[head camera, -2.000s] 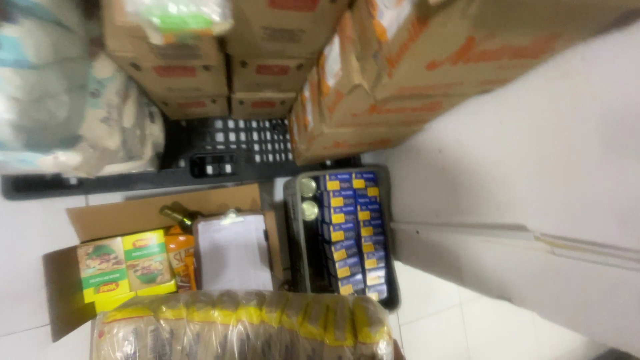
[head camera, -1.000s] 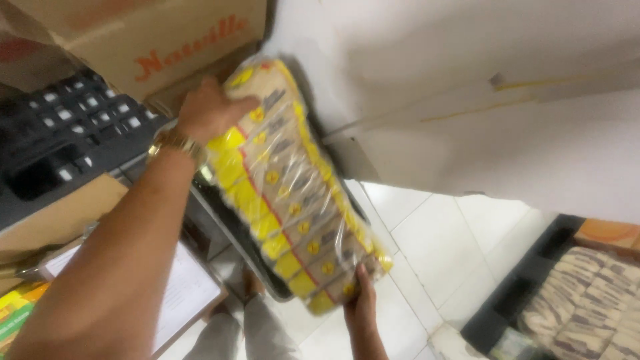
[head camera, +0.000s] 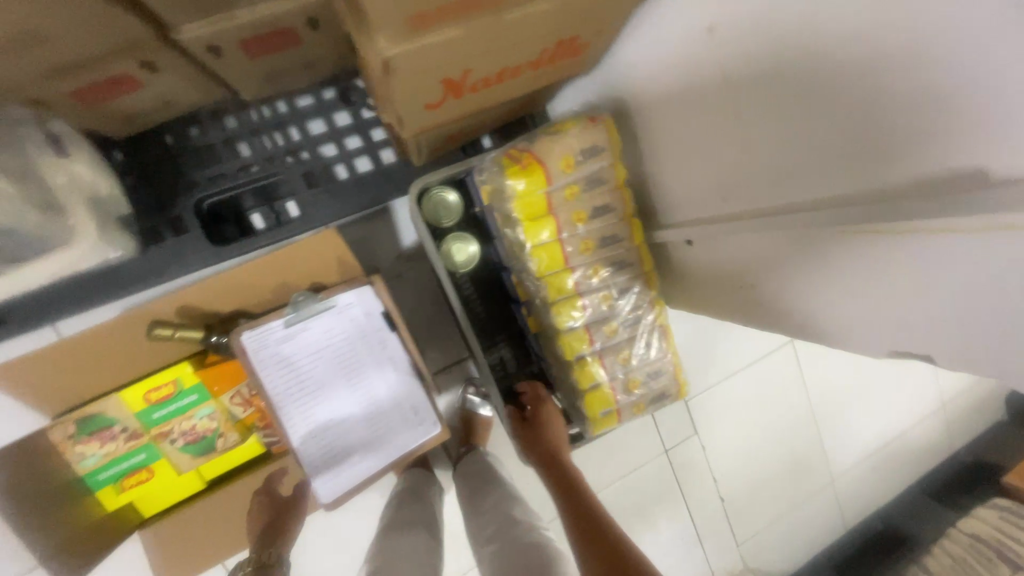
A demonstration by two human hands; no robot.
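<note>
My left hand point(head camera: 276, 512), with a metal-banded watch or bracelet, is beside the lower left edge of a clipboard point(head camera: 340, 392) with papers; its fingers look apart. My right hand point(head camera: 538, 424) curls over the near end of a dark plastic crate point(head camera: 472, 336) with a grey rim. A clear-wrapped bundle of yellow and beige packets point(head camera: 592, 280) lies lengthwise on the right part of the crate, over blue boxes barely seen beneath. Two cans point(head camera: 450, 228) stand at its far left corner. Left of the crate, an open cardboard box point(head camera: 192, 288) holds yellow-green food packs point(head camera: 160, 440) and a gold-necked bottle point(head camera: 180, 332).
A black plastic pallet point(head camera: 312, 136) bears stacked cartons point(head camera: 488, 80) behind the crate. A large white surface point(head camera: 840, 200) borders the right side. Below are floor tiles point(head camera: 760, 416) and the wearer's legs. Another dark container edge point(head camera: 944, 472) shows at lower right.
My hands have let go of the wrapped bundle, which now rests on the crate. My left hand has moved down and left to the clipboard, my right hand to the crate's near end.
</note>
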